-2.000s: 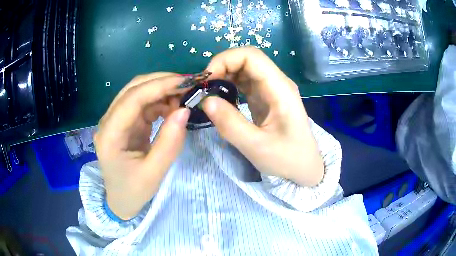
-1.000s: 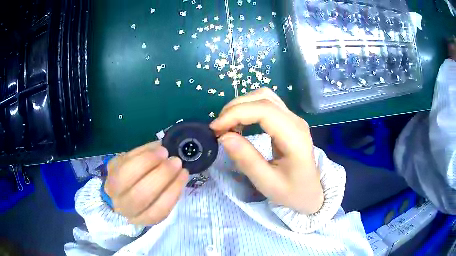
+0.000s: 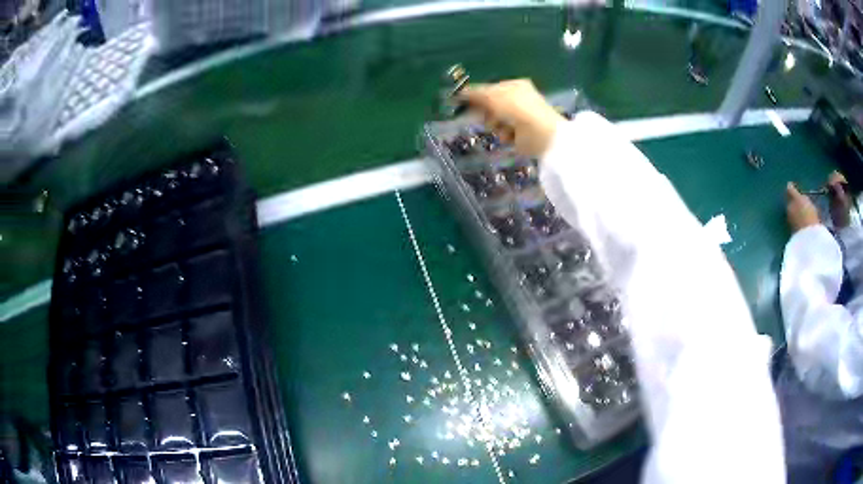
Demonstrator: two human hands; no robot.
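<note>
My right hand [image 3: 519, 112] reaches out over the far end of the clear blister tray [image 3: 560, 378]. Its fingers are closed on a small dark unit with a shiny yellowish part [image 3: 457, 79]; it is blurred, so its details cannot be told. My sleeve covers part of the tray's right side. The tray's pockets hold dark and silvery parts. Many small white pieces [image 3: 470, 416] lie loose on the green mat [image 3: 331, 312], left of the tray. My left hand is out of the picture.
A stack of black blister trays [image 3: 166, 350] stands at the left, with small shiny things in its far pockets. A pale strip [image 3: 331, 194] crosses behind the mat, with a green surface beyond it. Another person's hands [image 3: 804, 208] and white sleeves show at the right.
The view has swung up and forward. My right hand has moved from the round black housing near my body to the clear tray's far end. My left hand and that housing have left the view.
</note>
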